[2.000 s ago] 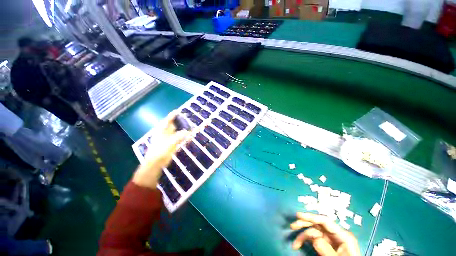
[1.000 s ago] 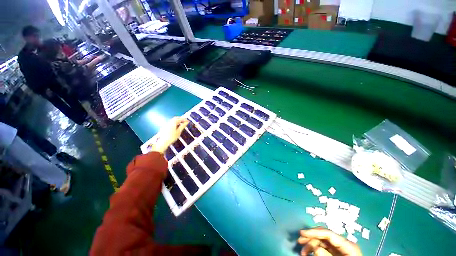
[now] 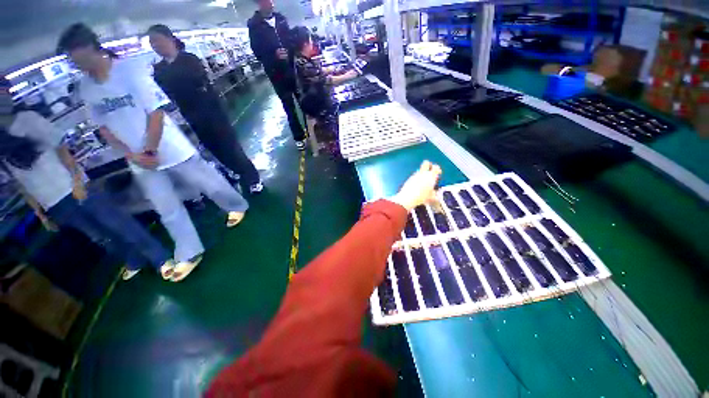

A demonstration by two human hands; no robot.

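Note:
My left hand (image 3: 420, 186), at the end of a red sleeve, is over the far left edge of a white tray (image 3: 497, 301). Its fingers look bent together, and I cannot tell if they hold anything. The tray has two columns of slots holding dark modules (image 3: 448, 274). Thin black antenna cables (image 3: 509, 342) lie on the green bench at the tray's near right side. My right hand is out of the picture.
Stacked white trays (image 3: 379, 130) stand farther along the bench. A pale rail (image 3: 626, 322) runs beside the green belt, which bears a black sheet-like item (image 3: 548, 144). Several people stand in the aisle at left. Another person is by the line ahead.
The view has swung left, bringing more people into sight. The white adhesive pieces, the clear bag and my right hand have left the picture. My left hand remains at the tray's far left part.

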